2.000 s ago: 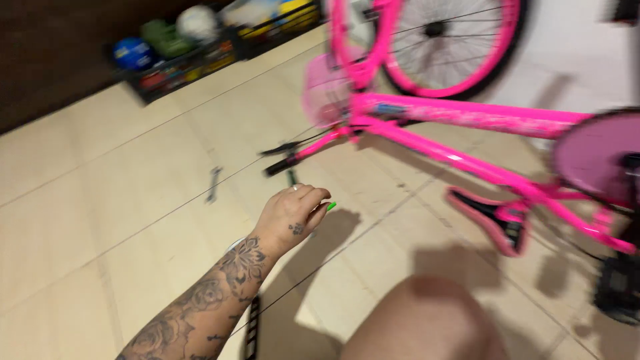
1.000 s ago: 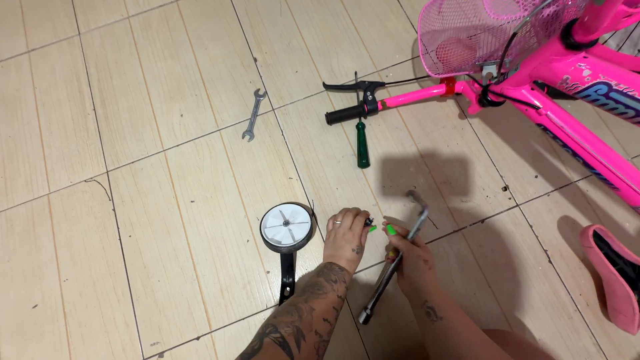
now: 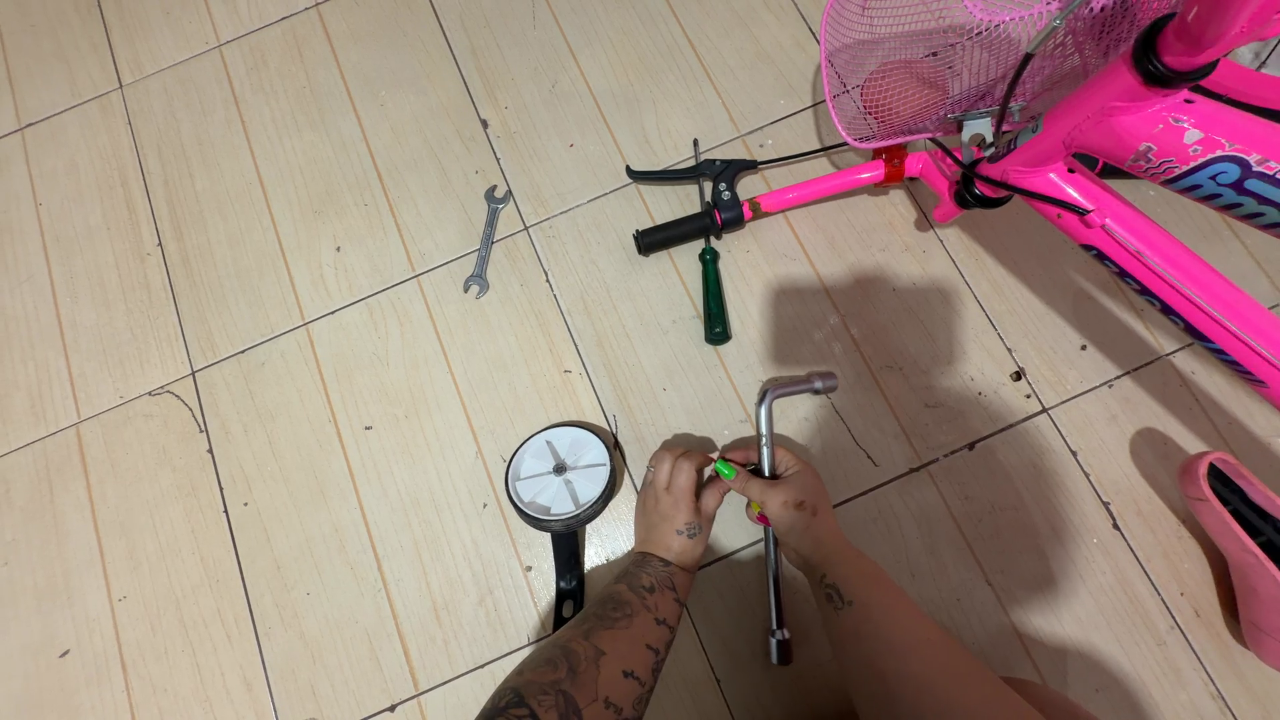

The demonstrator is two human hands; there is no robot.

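Note:
My right hand (image 3: 795, 500) is closed around an L-shaped socket wrench (image 3: 773, 590), its bent end pointing right. My left hand (image 3: 678, 505) meets it at the fingertips; a small dark item seems to lie between them, too hidden to name. Left of my hands a training wheel (image 3: 560, 472) with a white hub and black bracket rests on the floor. Farther up are an open-end wrench (image 3: 486, 243) and a green-handled screwdriver (image 3: 712, 297), whose shaft passes under the handlebar grip (image 3: 675, 233) and brake lever of the pink bicycle.
The pink bicycle frame (image 3: 1180, 270) lies across the upper right, with a pink mesh basket (image 3: 900, 75) at its front. A pink and black saddle (image 3: 1235, 560) is at the right edge. The tiled floor (image 3: 330, 480) has small bits of debris on it.
The view has turned down to the floor since the oldest frame. Between the last two frames, the socket wrench has swung to nearly upright in the view, held in my right hand.

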